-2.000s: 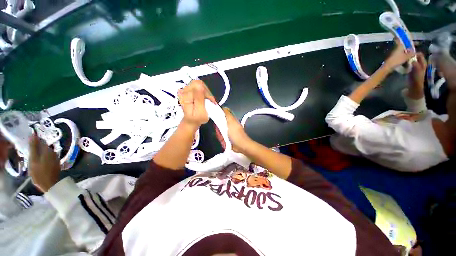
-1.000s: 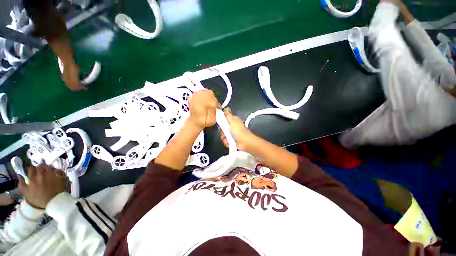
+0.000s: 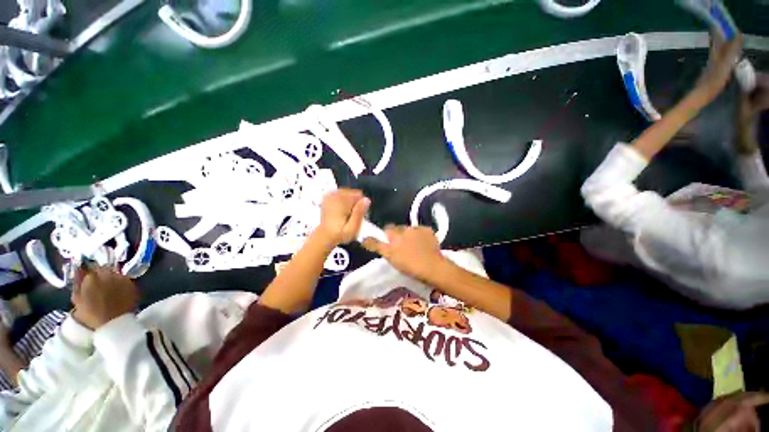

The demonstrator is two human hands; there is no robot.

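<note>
My left hand [image 3: 343, 217] and my right hand [image 3: 409, 251] are close together over the front of the bench. Both hold a white curved plastic arm [image 3: 371, 232]; a short white piece of it shows between them, and the rest is hidden by the fingers. A heap of white half shells [image 3: 253, 194] with dark cross-shaped vents lies on the black bench to the left of my hands. A curved arm [image 3: 462, 187] lies just beyond my right hand, and another arm with a blue strip [image 3: 459, 139] lies behind it.
The green belt [image 3: 303, 51] with its pale edge rail [image 3: 497, 72] runs behind the bench and carries white curved arms. A person at the left [image 3: 110, 295] handles shells. Another person at the right [image 3: 674, 126] holds an arm with a blue strip.
My hands have moved slightly down and the piece between them is now mostly hidden, where a long curve hung towards my chest. The right-hand person's arm is back over the bench.
</note>
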